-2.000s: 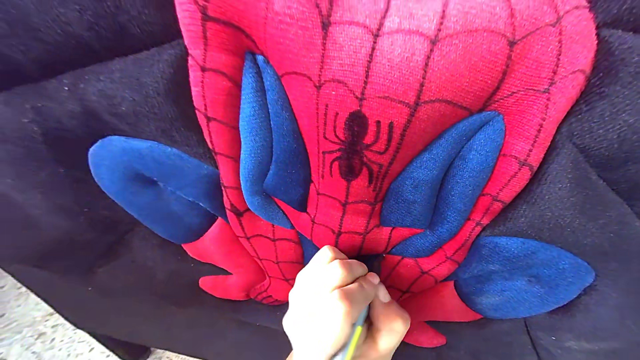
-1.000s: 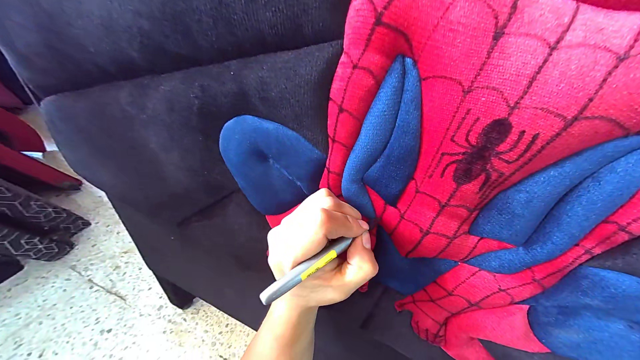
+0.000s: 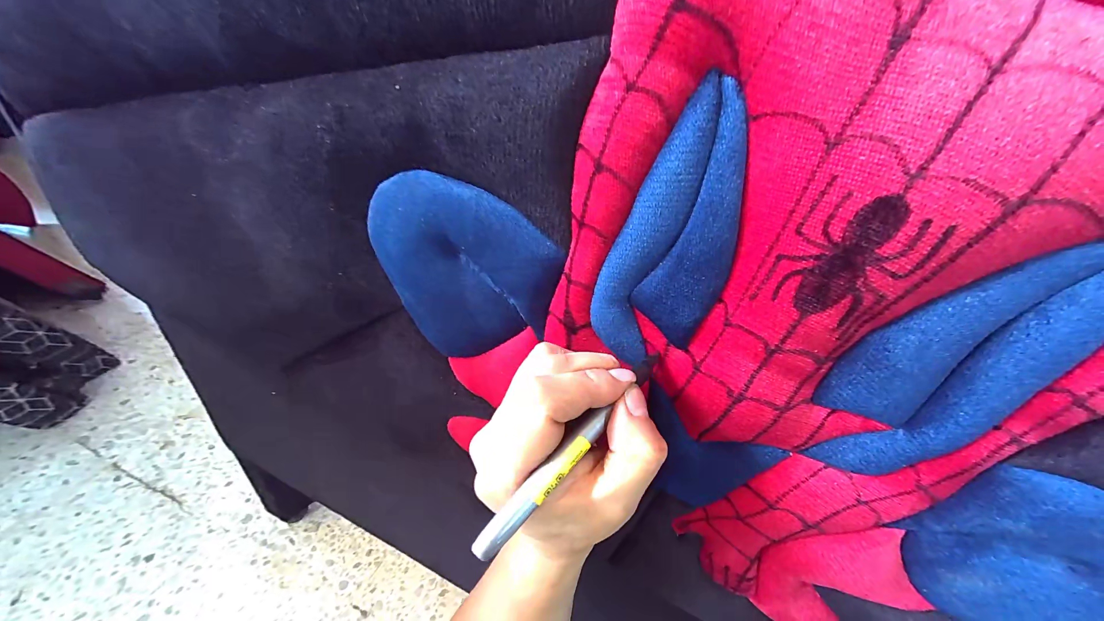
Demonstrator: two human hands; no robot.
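Note:
My left hand (image 3: 569,440), at the lower middle, is closed around a silver-grey marker (image 3: 535,496) with a yellow band. The marker slants down to the left; its dark tip end is beside the edge of a blue padded section, on a red and blue padded fabric figure (image 3: 776,345). Black web lines cover its red parts, and a black spider emblem (image 3: 849,254) is to the right. A blue rounded fabric piece (image 3: 457,259) sticks out left of the hand. The hand hides part of the red piece under it. My right hand is out of view.
The figure lies on a dark upholstered seat (image 3: 216,216) with a short dark leg (image 3: 280,496). Below left is a speckled floor (image 3: 129,517). Dark patterned fabric (image 3: 43,371) and a red object (image 3: 52,267) are at the left edge.
The view has shifted left over the figure since the first frame. My left hand has moved from the figure's lower middle to its left side, still holding the marker.

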